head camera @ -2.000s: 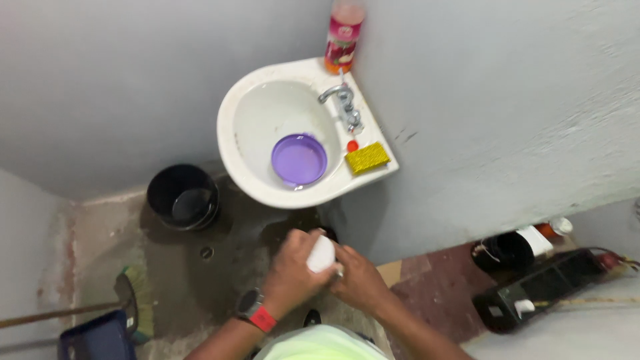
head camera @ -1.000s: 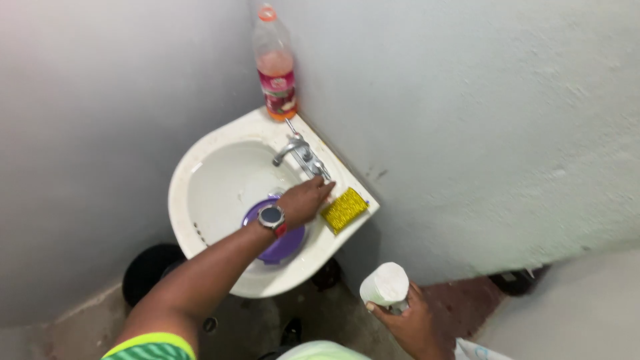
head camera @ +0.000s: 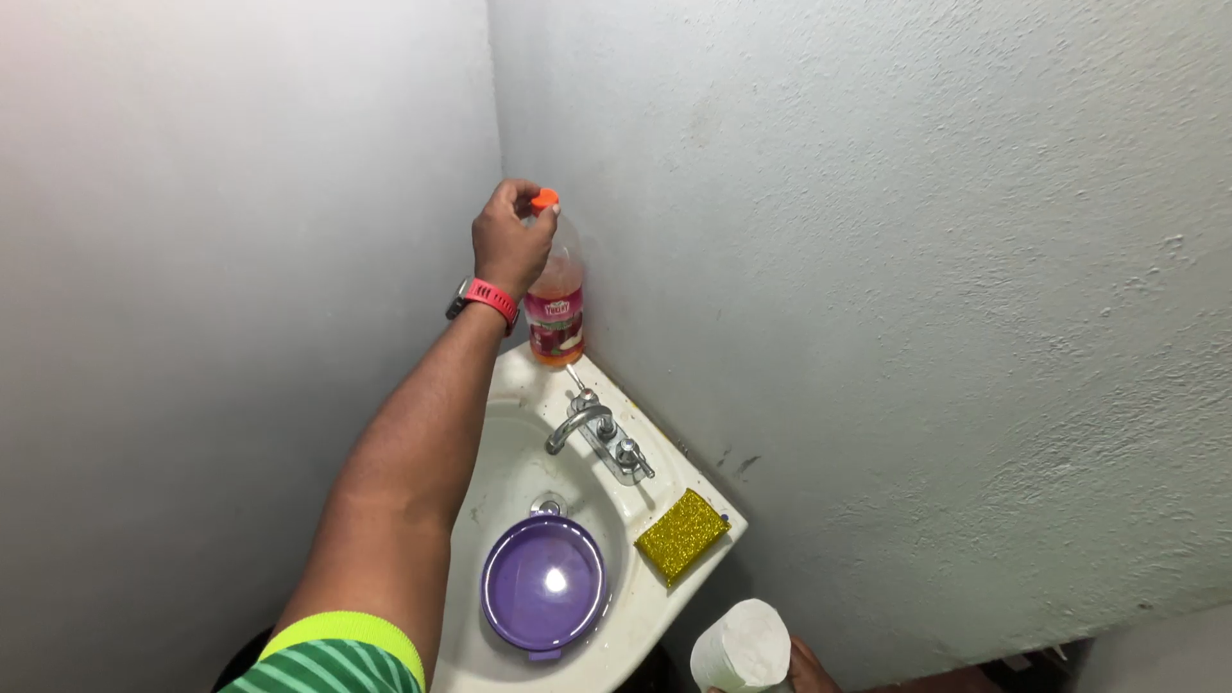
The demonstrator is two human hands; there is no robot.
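Note:
My left hand (head camera: 515,236), with a watch on a red strap at the wrist, has its fingers and thumb on the orange cap (head camera: 545,199) of a plastic bottle (head camera: 556,313). The bottle, part full of orange-pink liquid, stands upright on the sink's back corner. At the bottom edge my right hand (head camera: 808,669), mostly out of view, holds a white cup (head camera: 741,647). A purple round plastic container (head camera: 544,582) lies in the white sink (head camera: 630,616) beside the drain. A glittery yellow sponge (head camera: 682,537) rests on the rim.
A chrome faucet (head camera: 602,433) with two handles is mounted on the sink's rim, between the bottle and the sponge. Grey walls (head camera: 866,289) meet in the corner behind the bottle. Dark objects show low at the right, partly cut off.
My left hand has moved from the rim beside the faucet up to the bottle's cap. A small red-orange item beside the sponge two seconds ago no longer shows there. The view has shifted upward.

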